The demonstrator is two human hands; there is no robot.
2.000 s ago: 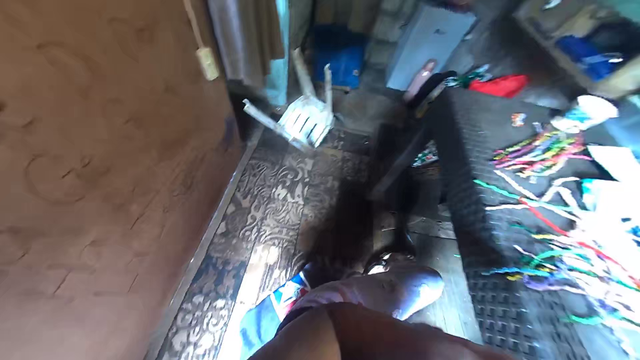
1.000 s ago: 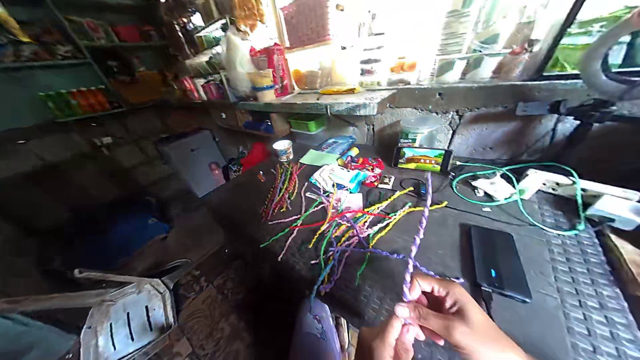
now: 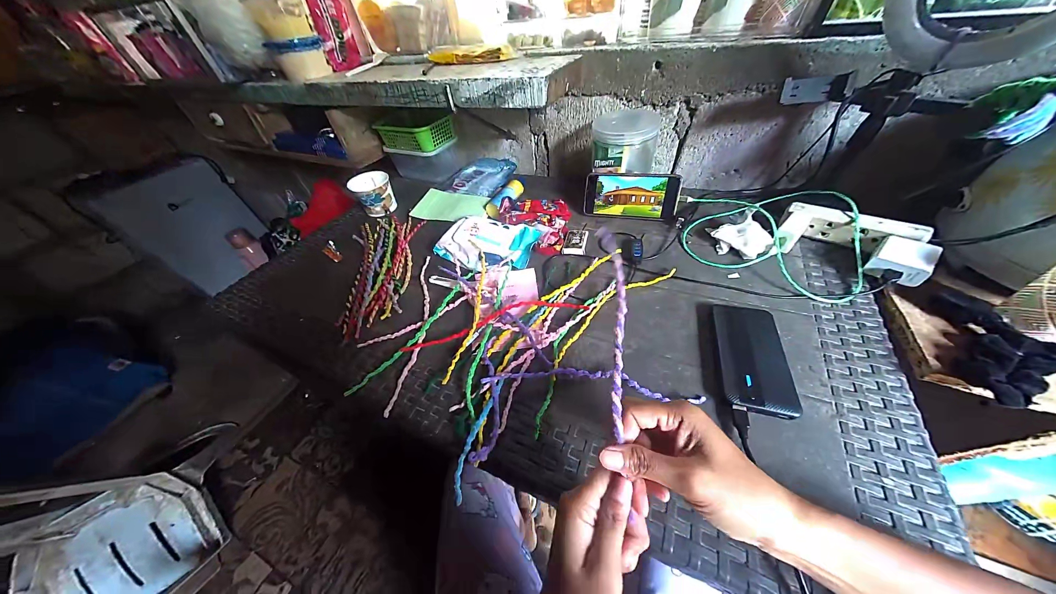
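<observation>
A twisted purple and pink fuzzy stem (image 3: 618, 346) stands upright from my fingers over the table's front edge. My left hand (image 3: 598, 524) pinches its lower end from below. Just above, my right hand (image 3: 685, 462) grips the same stem between thumb and fingers, the two hands touching. Behind them, loose twisted stems (image 3: 495, 346) in pink, green, yellow, red, blue and purple lie crossed on the dark table (image 3: 668, 338). A tighter bundle of multicoloured twisted stems (image 3: 381, 276) lies farther left.
A black power bank (image 3: 755, 360) with a cable lies right of the stems. Behind stand a phone (image 3: 632, 196) showing a picture and a clear-lidded jar (image 3: 625, 142). Farther right are a power strip (image 3: 858, 227) and green cable. A paper cup (image 3: 372, 193) and wipes pack (image 3: 487, 241) stand left. A white chair (image 3: 124, 536) is lower left.
The view has swung from the floor and wall to the table. Since one second ago, both hands still hold the purple and pink stem, which now stands more upright.
</observation>
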